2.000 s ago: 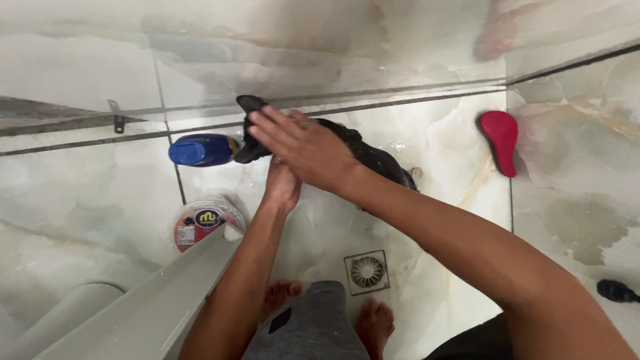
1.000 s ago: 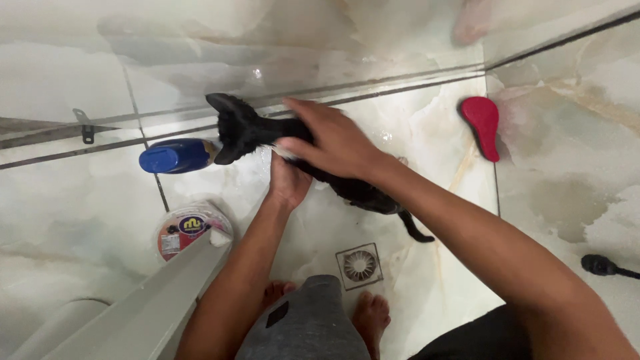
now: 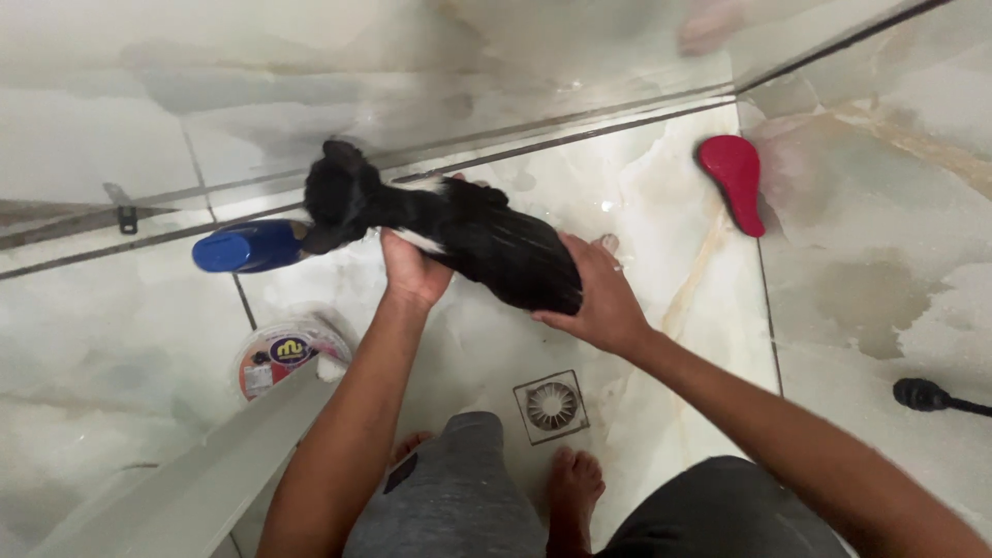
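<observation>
A black cat (image 3: 504, 248) with some white fur, its coat wet-looking, is between my hands, head toward the left. My left hand (image 3: 415, 267) is under its chest and neck, the fingers hidden beneath the body. My right hand (image 3: 604, 298) grips its hindquarters, thumb on the near side and fingers on the far side. Beside the cat's head lies a blue bottle (image 3: 252, 246). Near my left forearm is a round plastic tub (image 3: 291, 349) with a printed lid.
A red brush-like object (image 3: 732, 182) lies by the right wall. A square floor drain (image 3: 552, 407) is in front of my feet. A black-headed object with a thin handle (image 3: 922, 395) is at the far right. A pale panel (image 3: 194, 465) slants at lower left, and a tiled wall runs behind the cat.
My right hand has moved from the cat's head, along its back, to its hindquarters. The left hand stays under the front of its body.
</observation>
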